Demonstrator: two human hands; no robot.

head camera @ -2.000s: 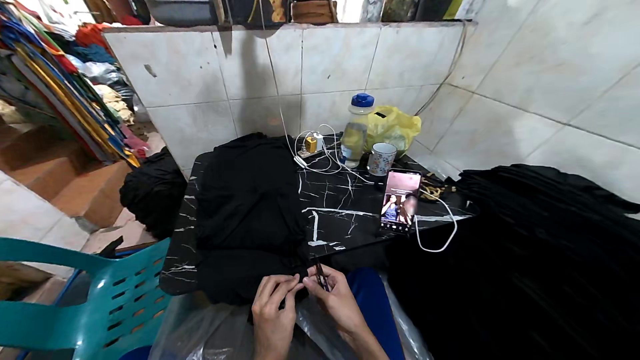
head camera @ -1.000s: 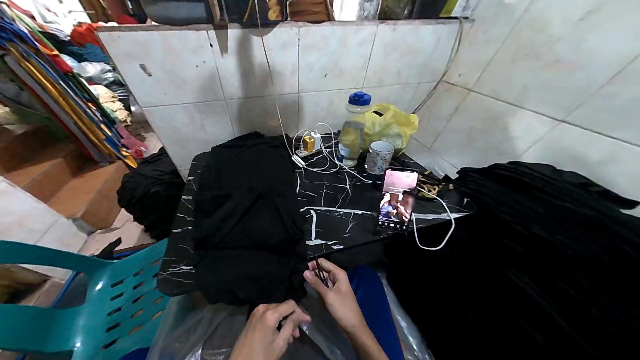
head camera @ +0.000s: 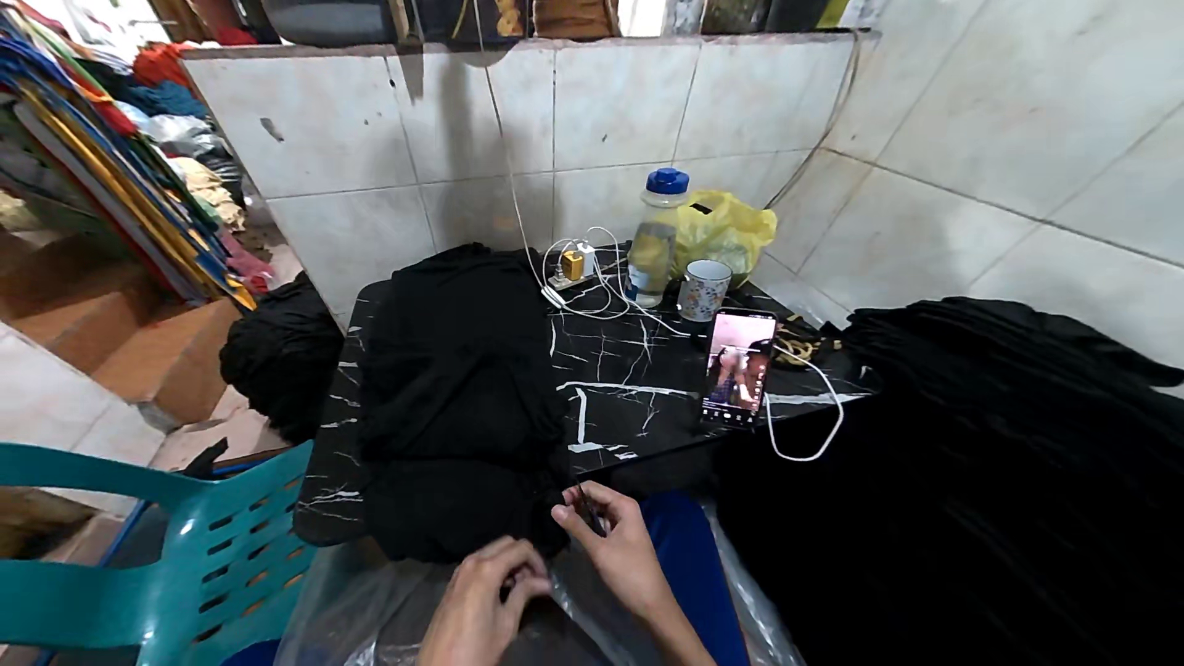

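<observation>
Black fabric [head camera: 453, 370] lies in a folded pile on the left of a black marble-patterned table [head camera: 629, 351] and hangs over its front edge. My right hand [head camera: 610, 536], just right of the pile's lower edge, grips a small dark tool, perhaps thread snips; its exact kind is unclear. Close to the lower left, my left hand [head camera: 495, 592] has its fingers curled beside the fabric, above clear plastic sheeting [head camera: 370, 601]; whether anything thin is between the fingers cannot be seen.
A lit smartphone [head camera: 738, 365] stands tilted beside a white cable. Behind it are a patterned mug [head camera: 704, 290], a blue-capped bottle [head camera: 654, 240], a yellow plastic bag [head camera: 726, 231] and chargers [head camera: 575, 263]. More black fabric [head camera: 953, 499] covers the right side. A teal plastic chair [head camera: 222, 546] stands left.
Two seconds ago my hands were close together at the fabric's edge. My left hand has since moved down and away from my right hand, which stays near the edge holding the dark tool.
</observation>
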